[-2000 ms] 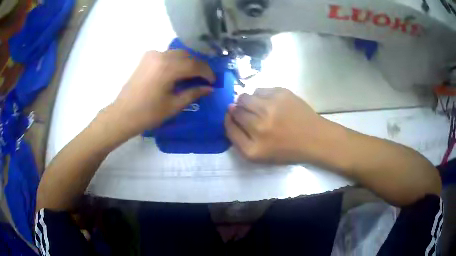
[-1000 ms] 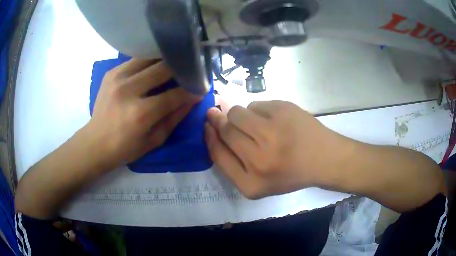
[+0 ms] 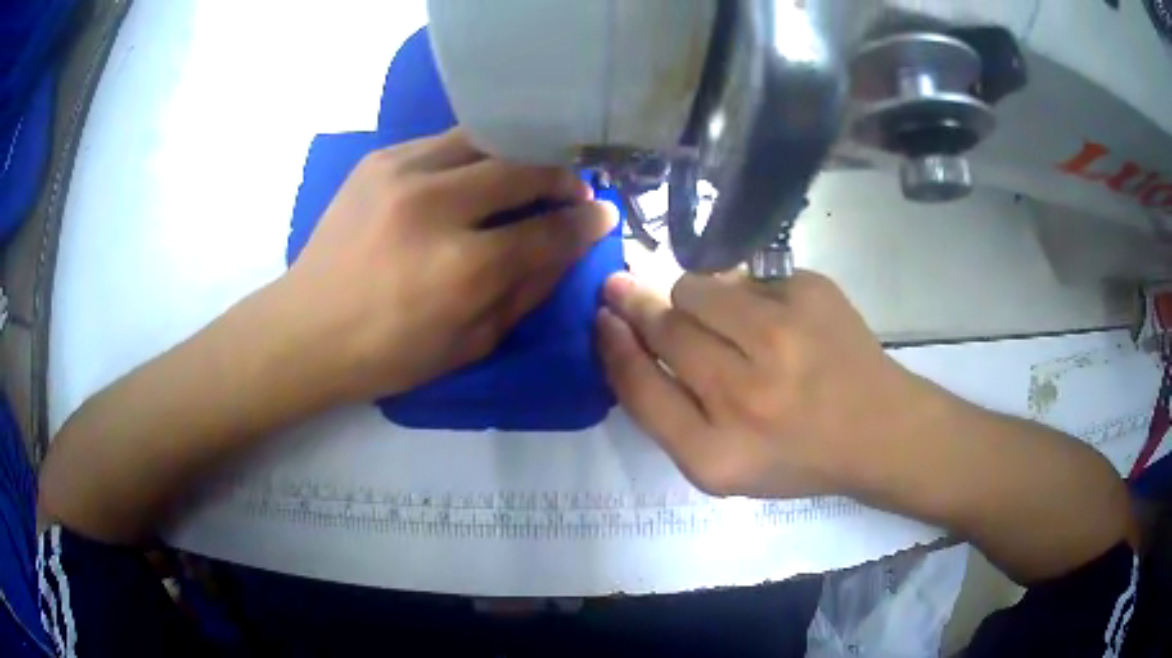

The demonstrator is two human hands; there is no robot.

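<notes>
The royal blue fabric panel lies flat on the white tabletop, its upper part passing behind the sewing machine head. My left hand rests on the panel, fingertips pressing it beside the bright needle area. My right hand has its thumb and fingertips at the panel's right edge, just below the presser foot area. Whether the right fingers pinch the edge or only touch it is hard to tell. The needle is hidden by glare and fingers.
A shiny curved metal bar and a thread tension knob stand out from the head. A printed ruler runs along the front table edge. A clear plastic bag is below; red strands are at right.
The view has shifted closer to the machine. Since the earliest frame, my left hand has spread further over the panel and covers the printed logo. Both hands stay at the panel.
</notes>
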